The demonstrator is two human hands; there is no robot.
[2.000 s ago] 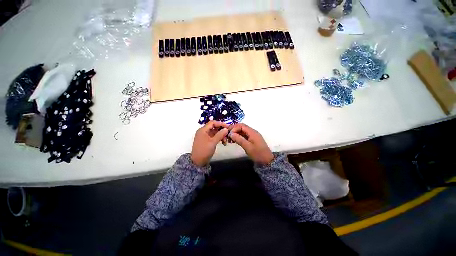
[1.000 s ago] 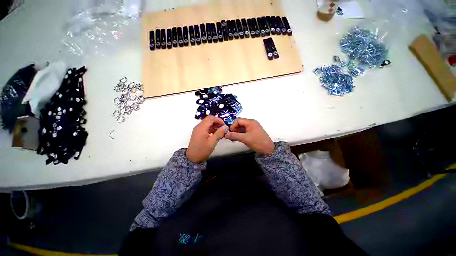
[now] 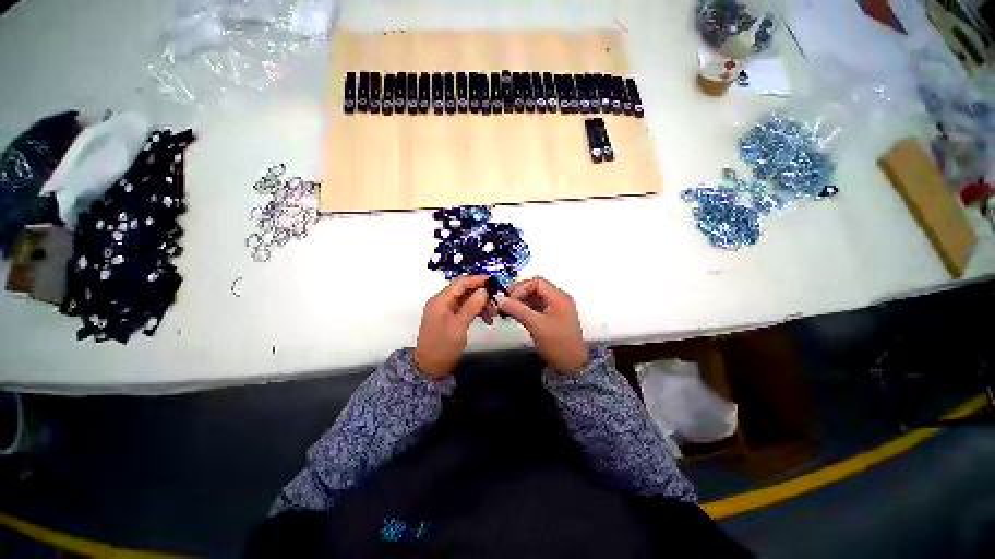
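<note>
My left hand (image 3: 448, 324) and my right hand (image 3: 548, 324) meet at their fingertips near the table's front edge. Both pinch a small black strap tab (image 3: 494, 286) between thumb and fingers; a pale spot shows at its lower end. The fingers hide most of it, and I cannot tell what metal part is on it. Just beyond the fingertips lies a heap of finished assemblies (image 3: 477, 245), black with blue-silver shine. Behind it, laid-out straps (image 3: 492, 94) form a row on the tan board (image 3: 436, 164), with two straps (image 3: 599, 141) below the row.
Wire rings (image 3: 286, 212) lie left of the board, a loose strap pile (image 3: 129, 240) farther left by a small brown carton (image 3: 42, 264). Metal clasps (image 3: 788, 158) lie at right, near a small bottle (image 3: 716, 72) and tan block (image 3: 930, 207). An open brown box (image 3: 769, 393) sits below the table edge.
The black strap tab now shows between my fingertips, where it was mostly hidden before. My hands stay together in front of the heap. The camera view has shifted slightly.
</note>
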